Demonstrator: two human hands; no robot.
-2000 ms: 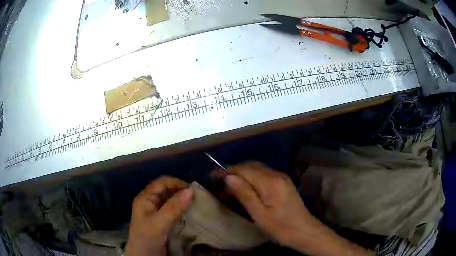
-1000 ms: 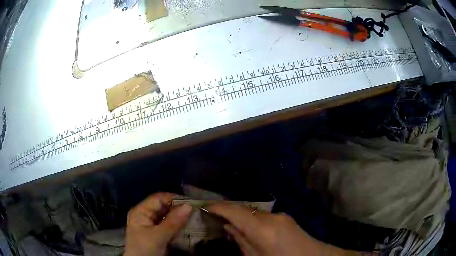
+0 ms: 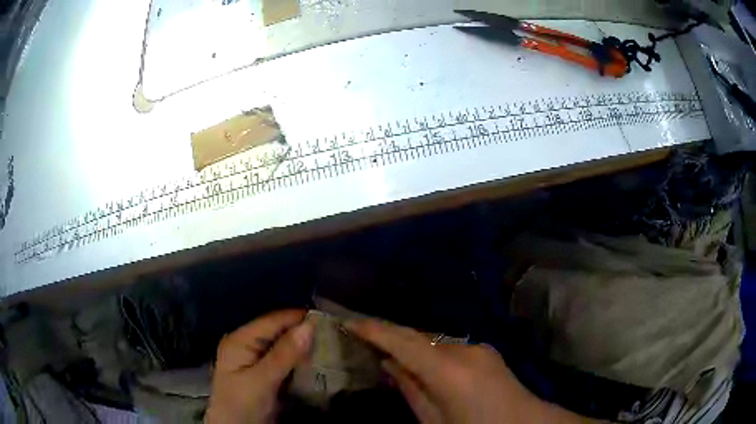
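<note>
A khaki garment piece (image 3: 336, 364) is held low in front of me, below the table edge. My left hand (image 3: 259, 360) pinches its folded upper edge between thumb and fingers. My right hand (image 3: 431, 364) is at the same edge, its fingertips close to the left thumb, touching the cloth. A small shiny sliver shows at the back of my right hand; I cannot tell whether it is the tool or a thread. The right fingertips are partly hidden in shadow and blur.
A white table (image 3: 373, 178) with a printed ruler scale lies ahead. A tan patch (image 3: 236, 139) and orange-handled snips (image 3: 568, 50) lie on it. A khaki garment pile (image 3: 626, 310) is at the right, more khaki cloth (image 3: 75, 356) at the left. A grey tray (image 3: 729, 83) is at upper right.
Two seconds ago the right hand held a thin pointed tool up, away from the cloth. It has since come down to the folded edge beside the left hand. The view has shifted slightly.
</note>
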